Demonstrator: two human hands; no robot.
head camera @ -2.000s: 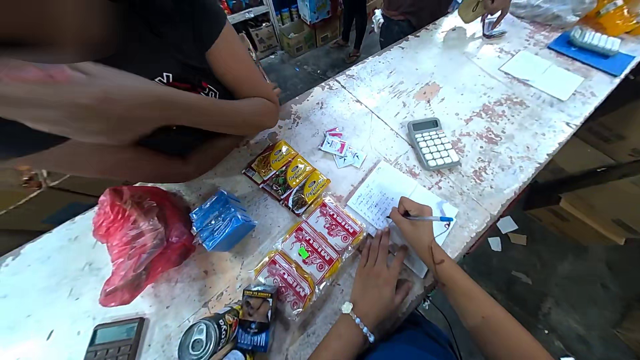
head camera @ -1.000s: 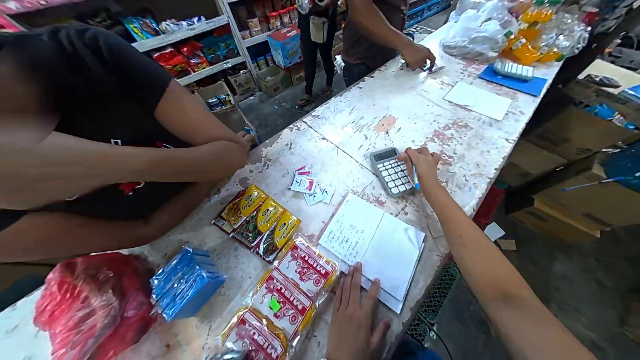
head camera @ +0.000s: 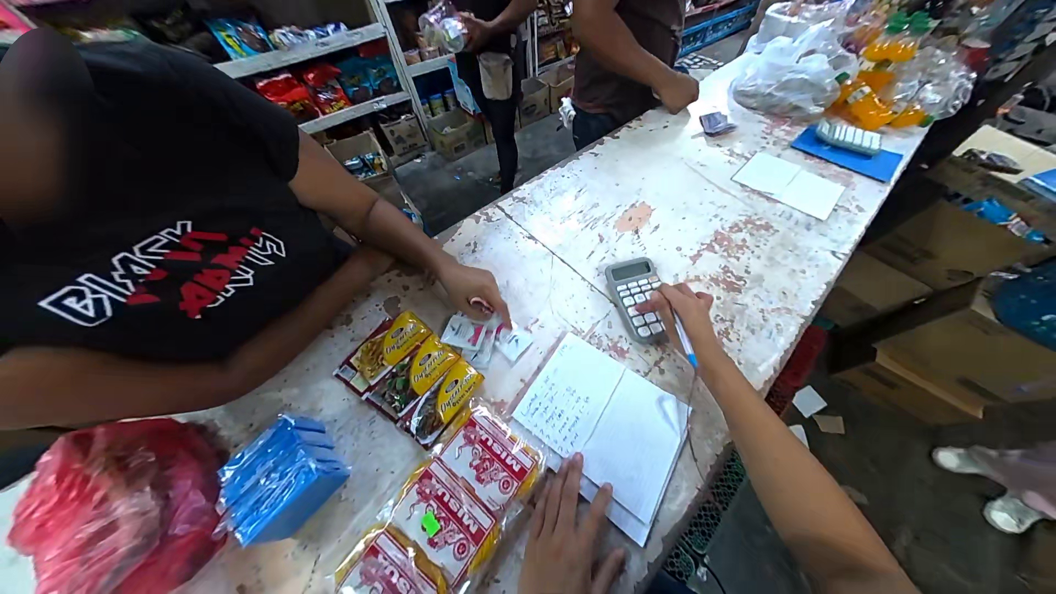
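My right hand (head camera: 683,318) is over the keys of a grey calculator (head camera: 637,299), with a blue-and-white pen (head camera: 685,340) held in the same hand. My left hand (head camera: 569,532) lies spread at the lower edge of an open notebook (head camera: 606,421) that bears handwriting. Left of it are plastic-wrapped noodle packs (head camera: 450,511) with a green sticker. Beyond these lie yellow-and-brown sauce sachets (head camera: 412,371). A person's hand (head camera: 477,293) reaches small white sachets (head camera: 487,337) beside the notebook.
A red plastic bag (head camera: 115,503) and blue wrapped packs (head camera: 282,478) stand at the left of the worn counter (head camera: 569,223). Farther along are a blank open notebook (head camera: 788,183), a second calculator (head camera: 848,137) on a blue folder, plastic bags (head camera: 792,78) and orange drink bottles (head camera: 874,95). Two people stand beyond.
My right hand has gone from writing in the notebook to the calculator, pen still in it. The person across has brought a hand down to the small sachets. The view has shifted.
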